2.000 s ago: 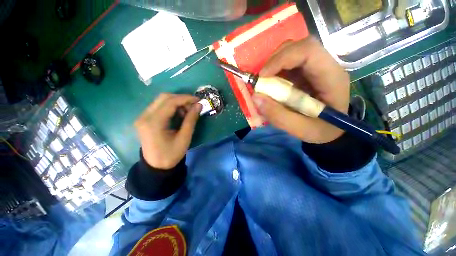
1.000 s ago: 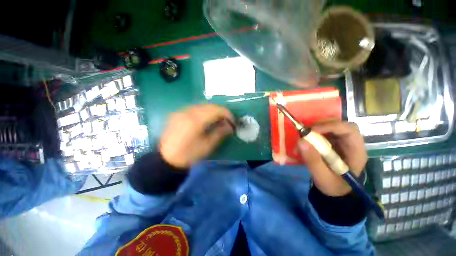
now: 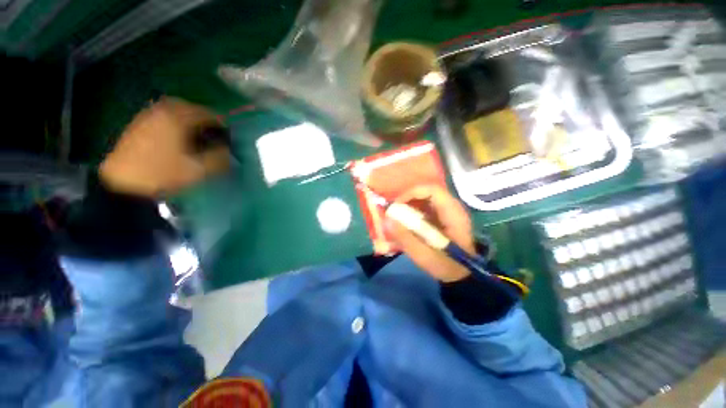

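Observation:
My left hand, blurred, is raised at the far left. A dark round thing, apparently the black housing, is at its fingertips. My right hand holds the soldering iron by its cream handle over the red pad. The iron's metal tip is too blurred to make out. A round white disc lies on the green mat, left of the red pad. Thin tweezers lie between the white sheet and the pad.
A clear funnel hood and brown round tub stand behind the pad. The metal tray with a yellow-brown sponge is right of them. A gridded component tray is at right; the left tray is mostly hidden.
My left hand has lifted the dark housing off the mat and moved far left, uncovering the white disc. My right hand still holds the iron. The camera view has turned right.

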